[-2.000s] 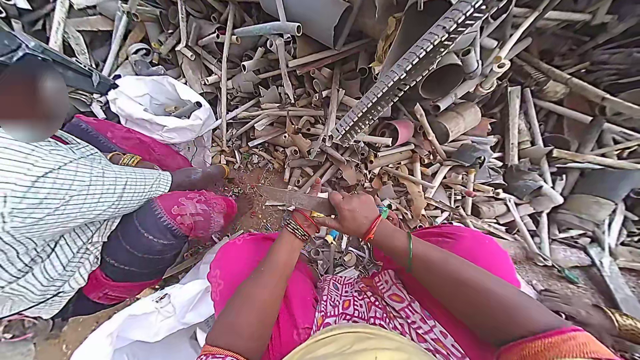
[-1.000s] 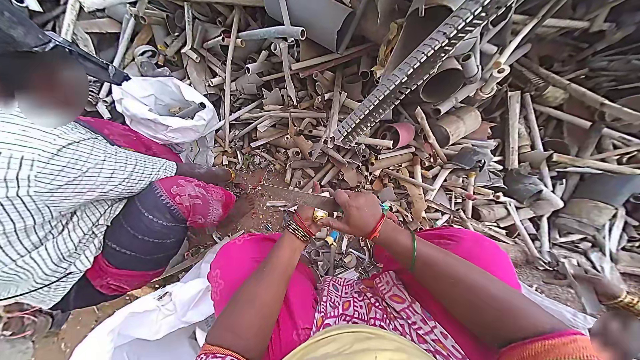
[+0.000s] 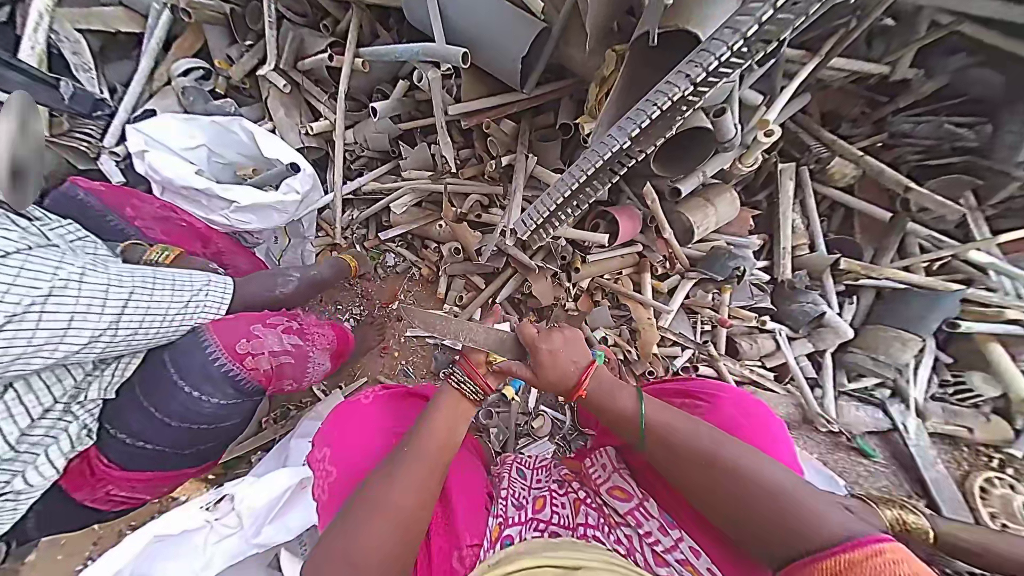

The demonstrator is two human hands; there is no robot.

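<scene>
My right hand point(image 3: 556, 352) is closed around the handle end of a long flat metal blade point(image 3: 456, 330), which points left across the space in front of my knees. Under and beside the blade, my left hand point(image 3: 484, 352) is close against the right one; a small yellow piece point(image 3: 496, 358) shows at its fingers, and the grip is partly hidden. Small plastic scraps point(image 3: 532, 424) lie on the ground between my knees, below both hands.
A heap of scrap plastic pipes point(image 3: 480, 184) fills the area ahead, with a slotted grey channel point(image 3: 640, 128) slanting over it. To the left sit a co-worker in a checked shirt point(image 3: 120, 296) and an open white sack point(image 3: 220, 172). Another person's bangled arm point(image 3: 912, 520) reaches in at lower right.
The co-worker on the left has leaned back toward the left edge. My hands stay close together at the blade. The arm at lower right has shifted down.
</scene>
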